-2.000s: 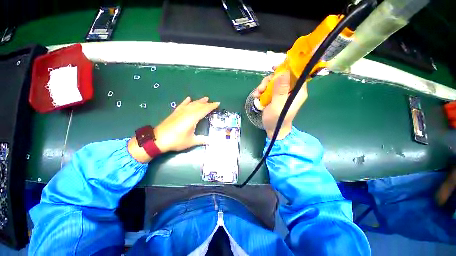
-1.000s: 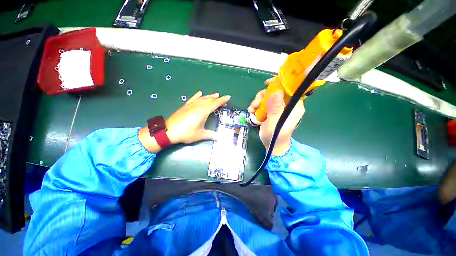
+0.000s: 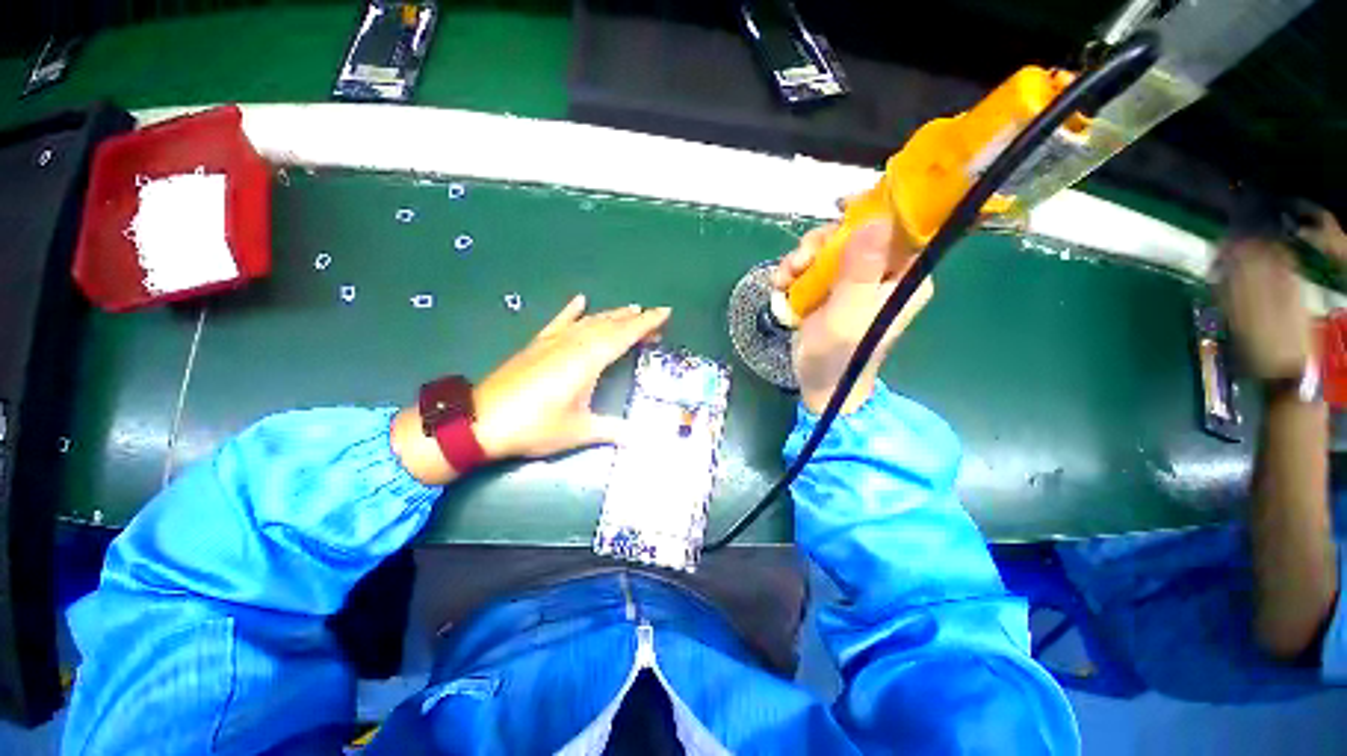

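Observation:
A phone assembly lies on the green bench in front of me, silver-white with small dark and orange spots near its top. My left hand rests spread at its left side, fingertips by the upper left corner and thumb at the left edge. My right hand is closed around a yellow-orange electric screwdriver, which is tilted. Its nose is over the round grey screw dish, right of the phone; the screws cannot be made out. A black cable crosses in front of my right hand.
A red bin with white contents stands at left beside a black tray. Small pale outlined parts are scattered nearby. Phones lie beyond the white rail. Another person's hand is beside a phone at right. A tape-wrapped pipe slants at upper right.
The screwdriver nose has moved from the phone's upper right corner back over the dish. A green light on the phone has gone. Another person's arm has come in at right.

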